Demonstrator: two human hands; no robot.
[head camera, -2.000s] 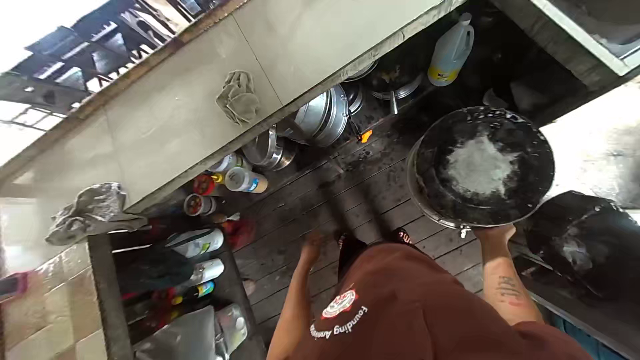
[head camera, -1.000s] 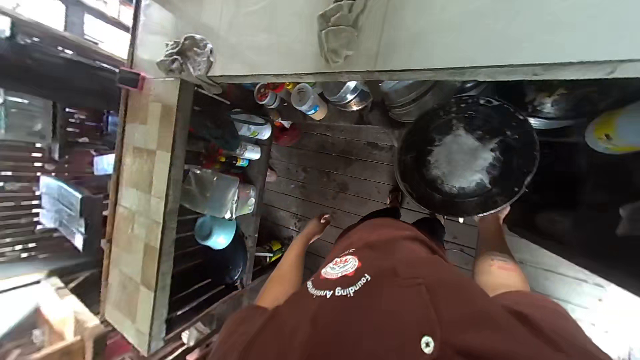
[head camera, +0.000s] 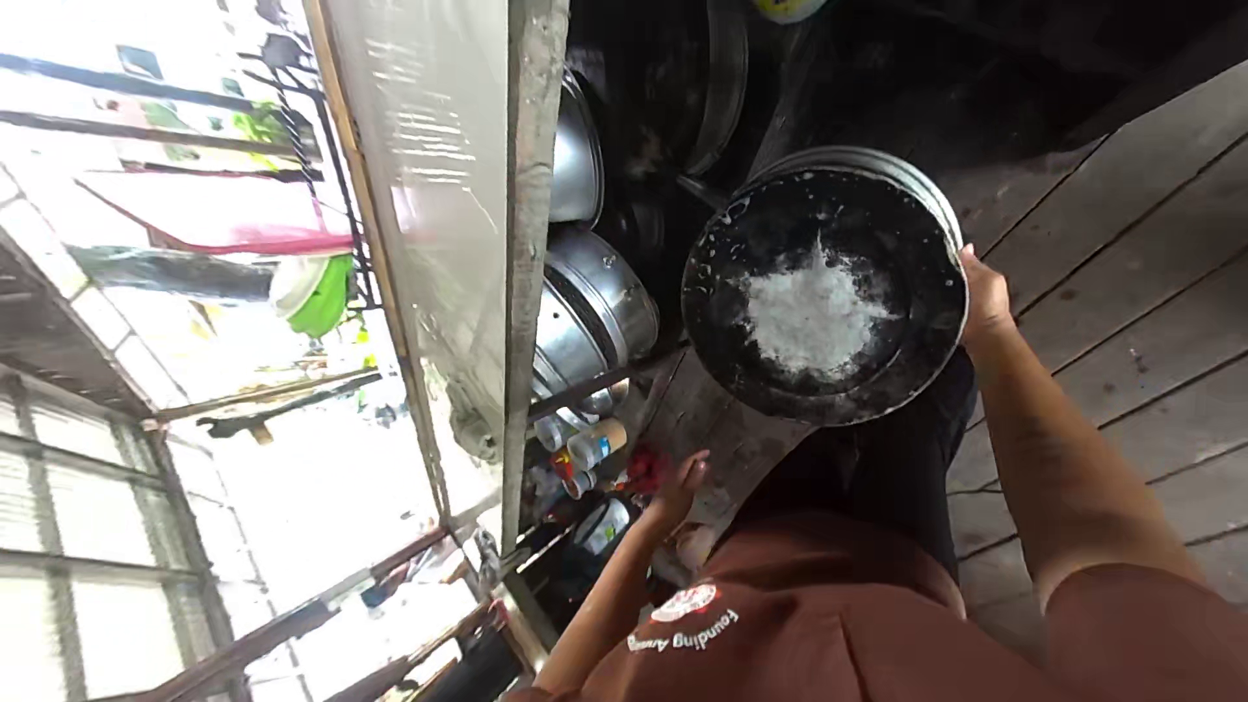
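My right hand (head camera: 985, 297) grips the right rim of a round metal pot (head camera: 921, 351), whose blackened face with a pale grey patch in the middle is turned toward me. The pot is in front of my legs, above the wooden floor. My left hand (head camera: 680, 487) hangs at my left side with its fingers apart and nothing seen in it. Close to it, on the shelf side, are a red item (head camera: 645, 468) and a plastic jar with a label (head camera: 596, 444).
Shiny metal pots (head camera: 609, 302) stand under the edge of a tiled counter (head camera: 522, 244) on my left. A grey cloth (head camera: 473, 432) lies on the counter. Dark wooden floor planks (head camera: 1131, 341) run to my right. Beyond the counter is an open barred window side.
The view has swung strongly. My right hand keeps hold of the blackened pot throughout, and my left hand stays low at my side.
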